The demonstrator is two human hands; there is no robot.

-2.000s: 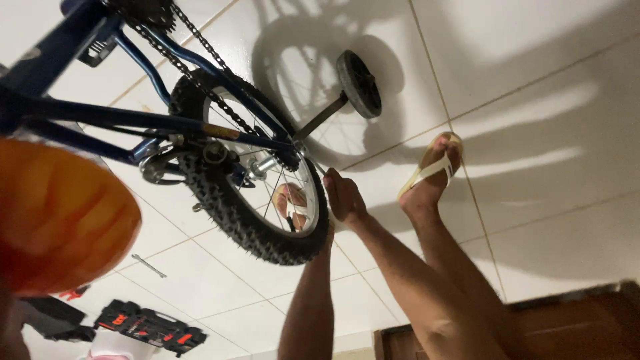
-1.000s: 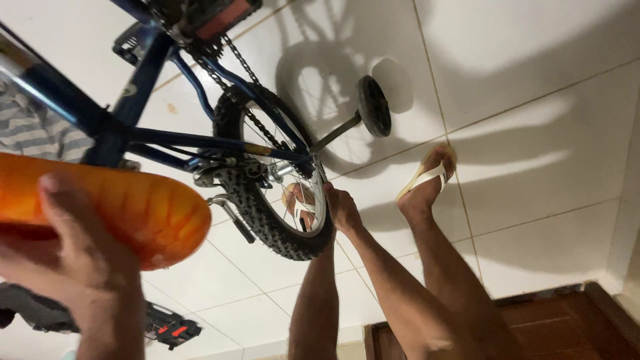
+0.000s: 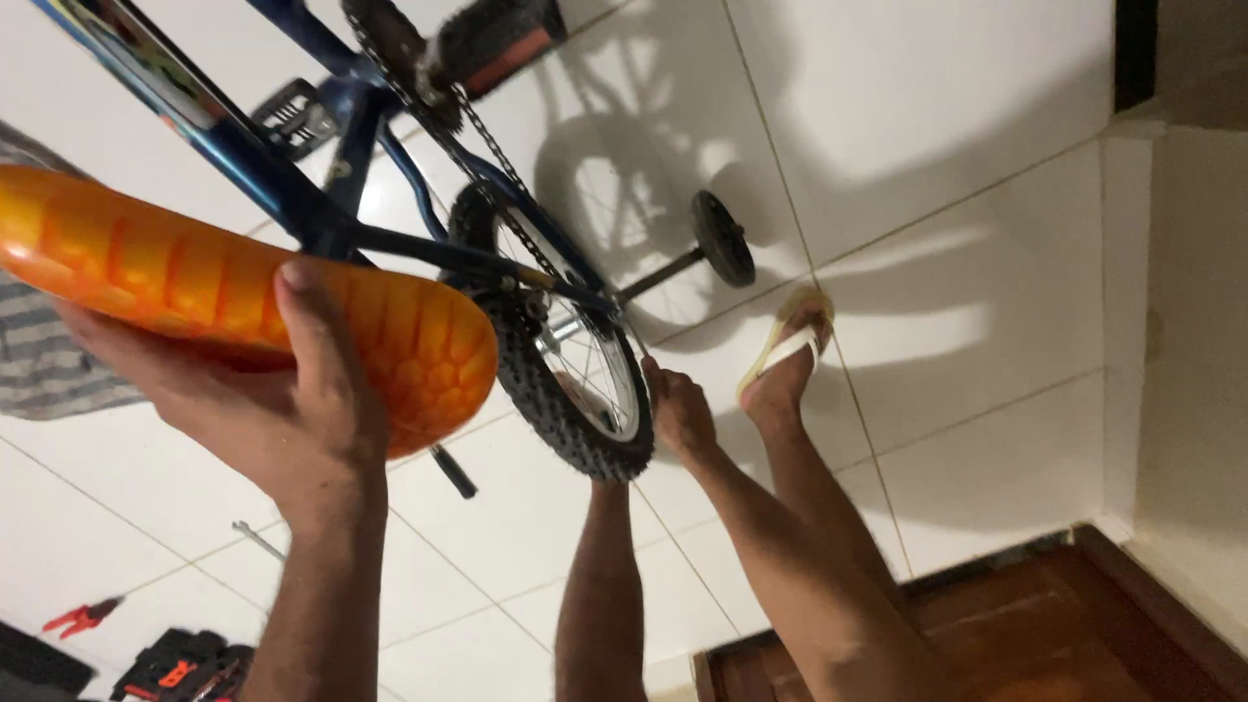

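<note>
My left hand (image 3: 322, 409) grips the orange textured saddle (image 3: 419, 341) of a blue children's bicycle (image 3: 263, 185), thumb over its upper side. The rear wheel (image 3: 575, 429), with its knobby tire, lies right of the saddle. My right hand (image 3: 682, 405) is beside the rim, fingers curled close to the axle end; a thin piece seems to run from the axle to the fingertips, and what they hold is unclear. A training wheel (image 3: 721, 239) on a metal arm stands out above that hand. The chain (image 3: 497, 146) runs along the frame.
My foot in a white-strapped flip-flop (image 3: 795, 341) stands on the tiled floor; the other foot shows behind the spokes. A wrench (image 3: 255, 536), red-handled pliers (image 3: 83, 616) and a black tool case (image 3: 175, 673) lie lower left. A striped cloth (image 3: 58, 361) is at left, a wooden door (image 3: 1014, 624) lower right.
My left hand, out of clear view two seconds ago, came into view on the saddle and still grips it. The right hand stays by the wheel's axle side. The view has shifted left.
</note>
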